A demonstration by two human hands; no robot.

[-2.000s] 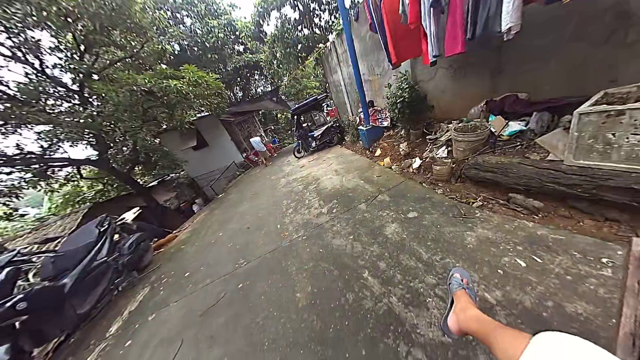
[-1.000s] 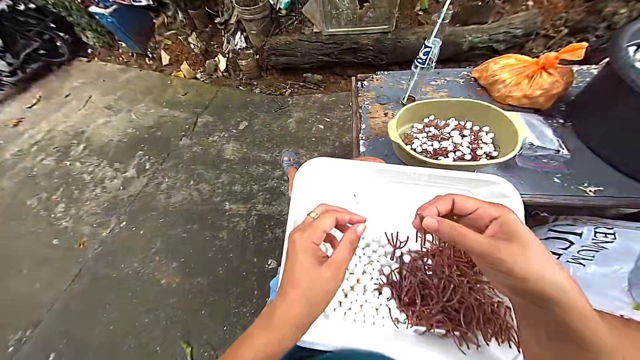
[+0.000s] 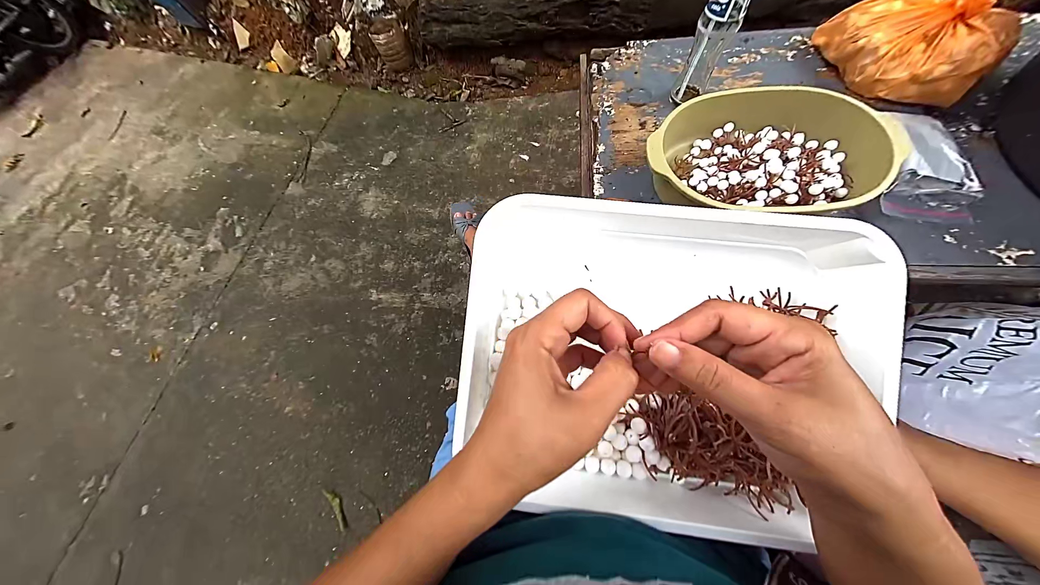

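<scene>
A white plastic tray (image 3: 691,223) rests across my lap. White beads or balls (image 3: 624,447) cover its left part, and thin reddish-brown branched pieces (image 3: 707,443) lie heaped beside them to the right. Above the tray my left hand (image 3: 561,390) and my right hand (image 3: 756,382) meet at the fingertips, each pinching at something small. The fingers hide most of it; only a little reddish-brown shows, so I cannot tell just what it is. Beyond the tray, an olive-green oval basin (image 3: 788,97) holds a mix of white balls and brown pieces.
On the worn dark table (image 3: 959,236) are a glass bottle (image 3: 708,53), a knotted orange plastic bag (image 3: 918,49) and a clear plastic bag (image 3: 930,166). A white printed sack (image 3: 975,374) lies below at the right. Another person's forearm (image 3: 975,479) shows there. Concrete ground (image 3: 244,284) spans the left.
My hands, apart over the tray a second ago, have come together at the fingertips. The view swung down from the lane to the tray before that.
</scene>
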